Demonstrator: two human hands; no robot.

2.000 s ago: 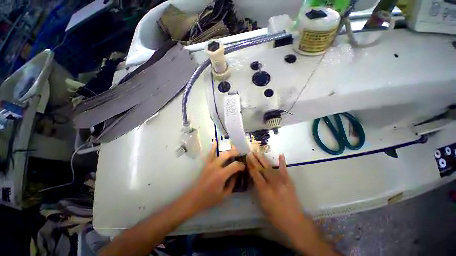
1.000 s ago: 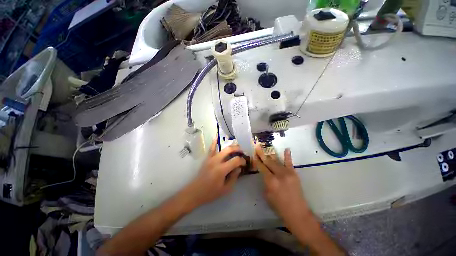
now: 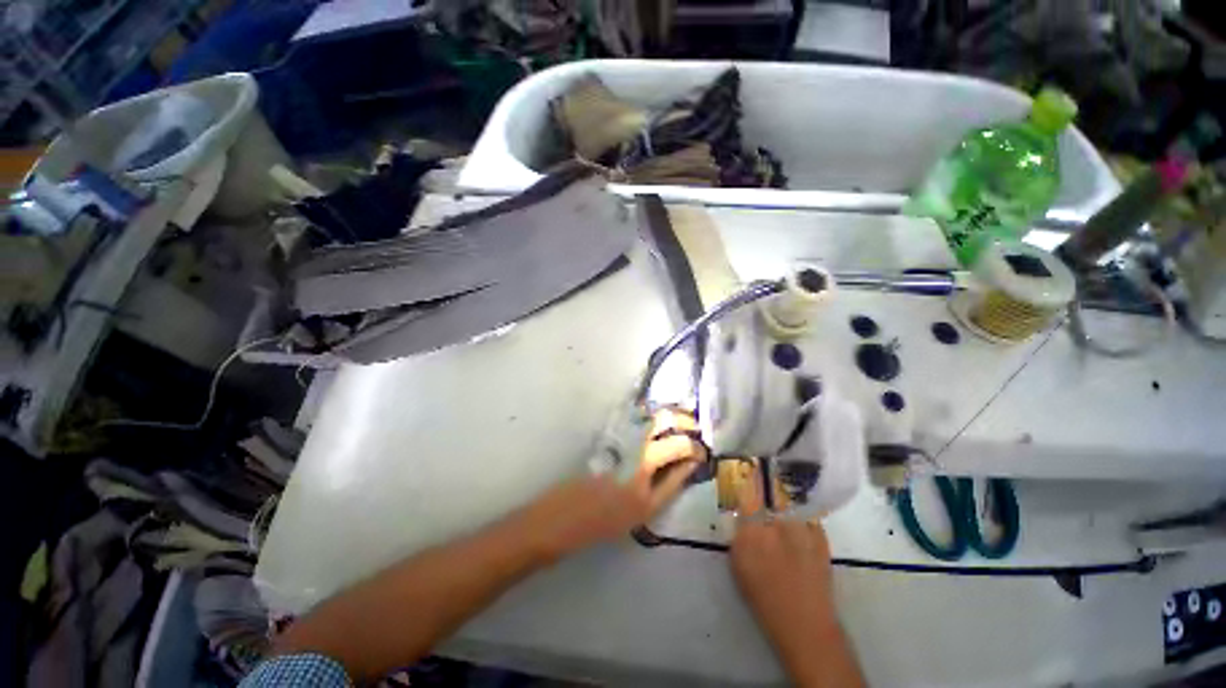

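Observation:
A dark fabric strip (image 3: 668,249) and a cream strip (image 3: 702,253) lie side by side behind the left end of the white sewing machine head (image 3: 1076,403). They run forward towards the needle area. My left hand (image 3: 668,457) is left of the needle under bright light, its fingers bent on dark fabric. My right hand (image 3: 783,531) is just in front of the needle area, beside an orange-yellow block (image 3: 733,484). Its fingertips are partly hidden by the blurred white cover (image 3: 840,457). The needle is not clearly visible.
Grey curved pieces (image 3: 457,269) are stacked at the table's left. Green-handled scissors (image 3: 957,518) lie right of the needle. A spool (image 3: 1015,296) stands on the machine, a green bottle (image 3: 995,182) behind it. A white trough (image 3: 861,121) holds fabric at the back.
The view has shifted, showing more of the trough. The strips now show behind the machine head. The white cover has swung right. My right hand is lower and closer in front of the needle area.

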